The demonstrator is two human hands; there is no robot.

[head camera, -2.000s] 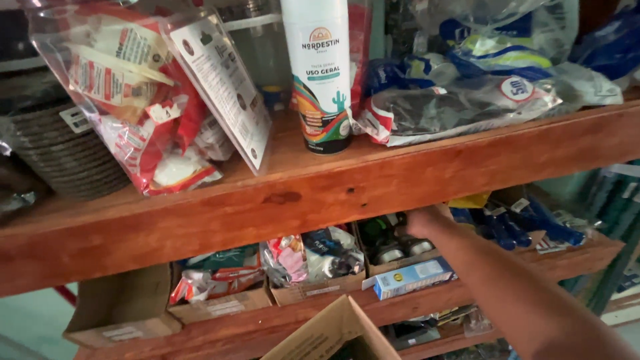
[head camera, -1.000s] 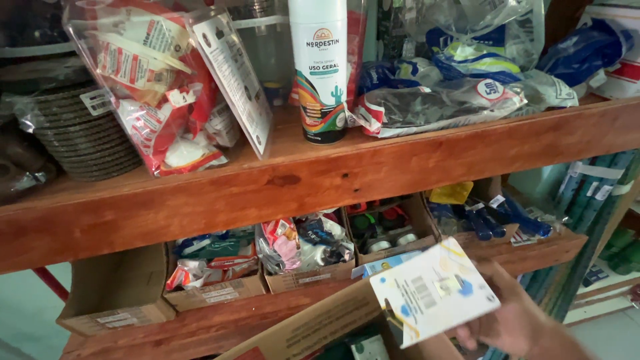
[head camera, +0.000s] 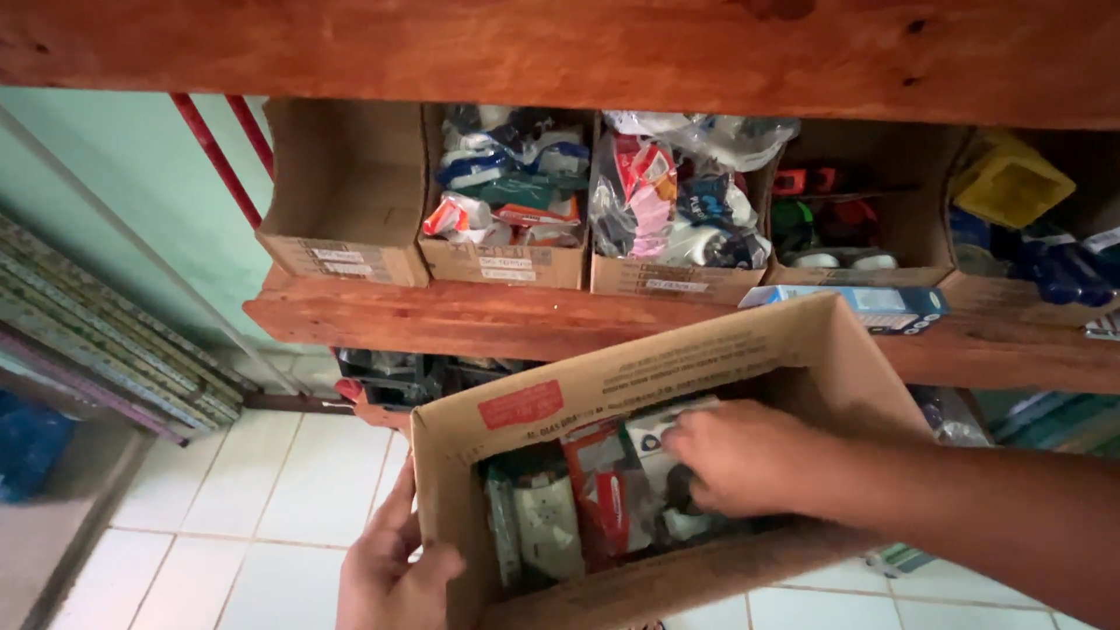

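Observation:
An open cardboard box (head camera: 630, 376) is tilted in front of the shelves, its left end gripped by my left hand (head camera: 398, 551). Inside it lie a pale packaged item (head camera: 547, 525), a red and clear plastic package (head camera: 612, 507) and a white printed card package (head camera: 652, 437). My right hand (head camera: 731, 459) reaches into the box from the right, its fingers on the white card package; whether they grip it is hard to tell. Part of the box's contents is hidden beneath this hand.
Behind stands a wooden shelf (head camera: 394, 319) with cardboard bins (head camera: 507, 267) of bagged goods, one bin (head camera: 346, 175) at the left showing a bare inside. A blue and white carton (head camera: 875, 306) lies at the shelf's edge. Above runs a thick wooden board (head camera: 560, 57). Rolls (head camera: 96, 324) lean at the left.
My right hand, holding a white card package in front of the shelf a second ago, is inside the cardboard box. My left hand has come into view. The view has swung down and left.

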